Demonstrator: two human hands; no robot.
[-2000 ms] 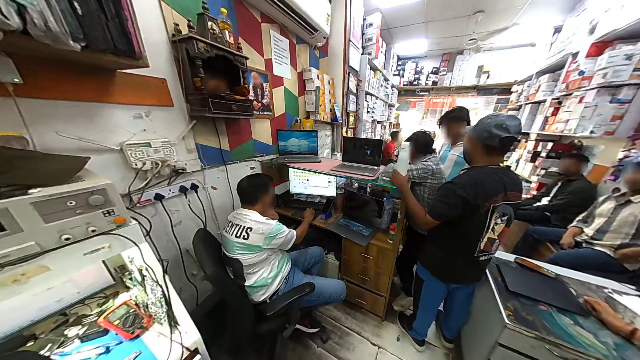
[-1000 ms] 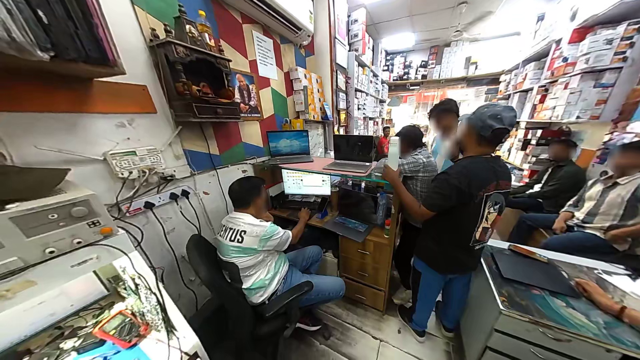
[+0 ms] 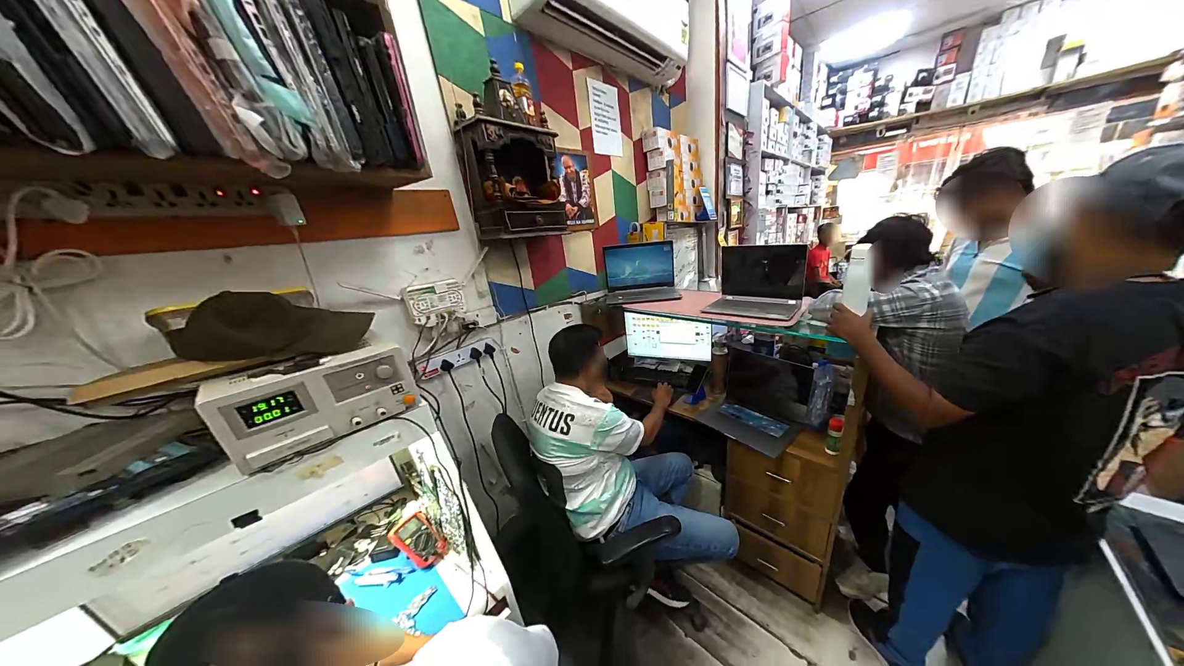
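Note:
Neither my left hand nor my right hand is in view. At the lower left is a workbench with a blue mat (image 3: 435,592), a red-framed multimeter (image 3: 418,539) and loose small parts. A bench power supply (image 3: 310,402) with a lit green display stands on the shelf above it. Further off, a seated person (image 3: 587,453) has one hand at a laptop (image 3: 668,342). A standing person in a black shirt (image 3: 1008,398) holds up a pale, box-like object (image 3: 857,277).
A person in a dark cap (image 3: 254,615) is close at the bottom edge. A black office chair (image 3: 546,536) stands beside the bench. Two open laptops, one with a dark screen (image 3: 763,273), sit on the raised counter. A wooden drawer unit (image 3: 777,518) stands below.
The view has shifted strongly, showing more of the left shelf. A person in a dark cap now shows at the bottom edge. The seated person remains at the laptop.

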